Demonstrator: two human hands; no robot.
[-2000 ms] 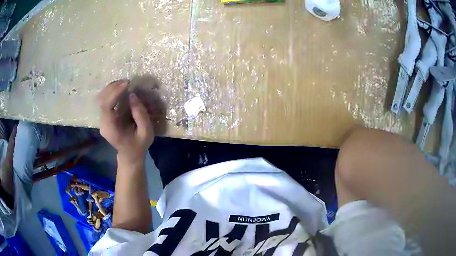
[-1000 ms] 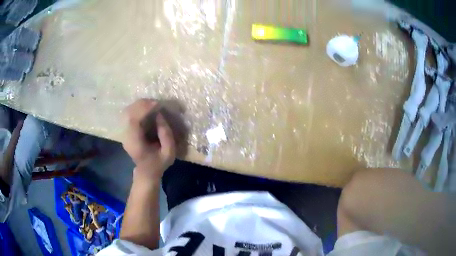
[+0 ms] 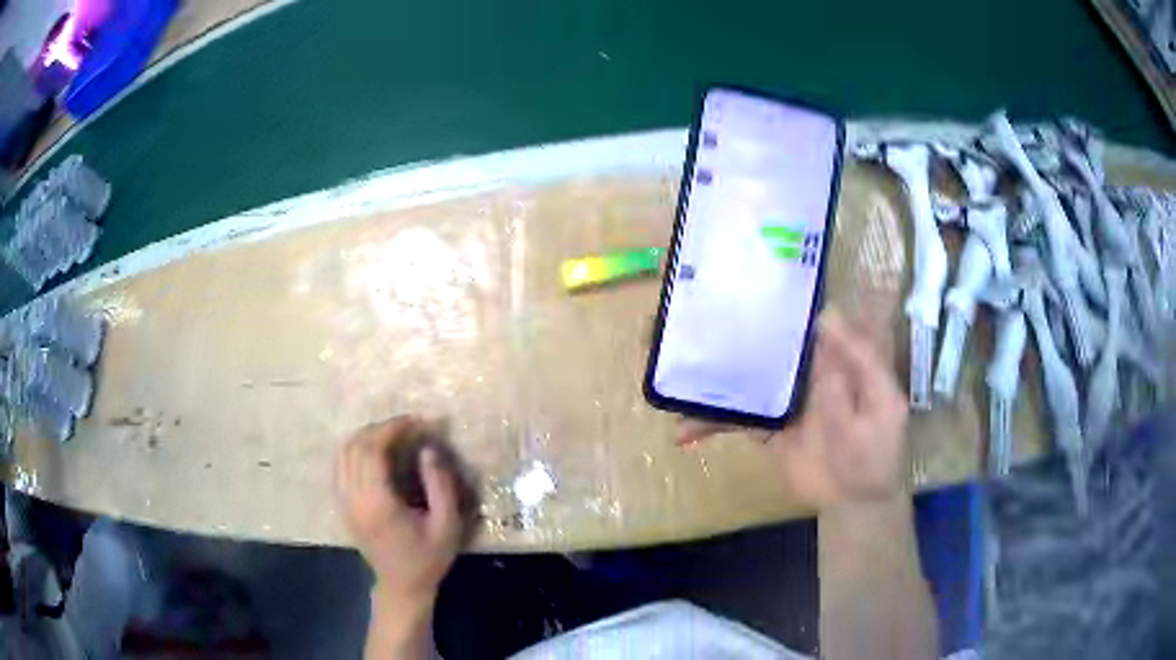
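Note:
A smartphone with a black edge and a bright, whitish screen with small green marks is held upright above the bench. My right hand grips its lower right edge, with fingers behind it. My left hand rests on the bench near the front edge, fingers loosely curled; whether anything is inside the curl cannot be seen. A yellow-green bar lies left of the phone, its right end hidden behind the phone.
Grey-white leg pieces are piled on the right of the bench. Grey ruffled pieces lie at the left end. A white scrap is beside my left hand. A green belt runs behind.
My right hand has come into view holding the phone. The view has tilted up, showing the green belt. The white bottle no longer shows. My left hand keeps its curled pose.

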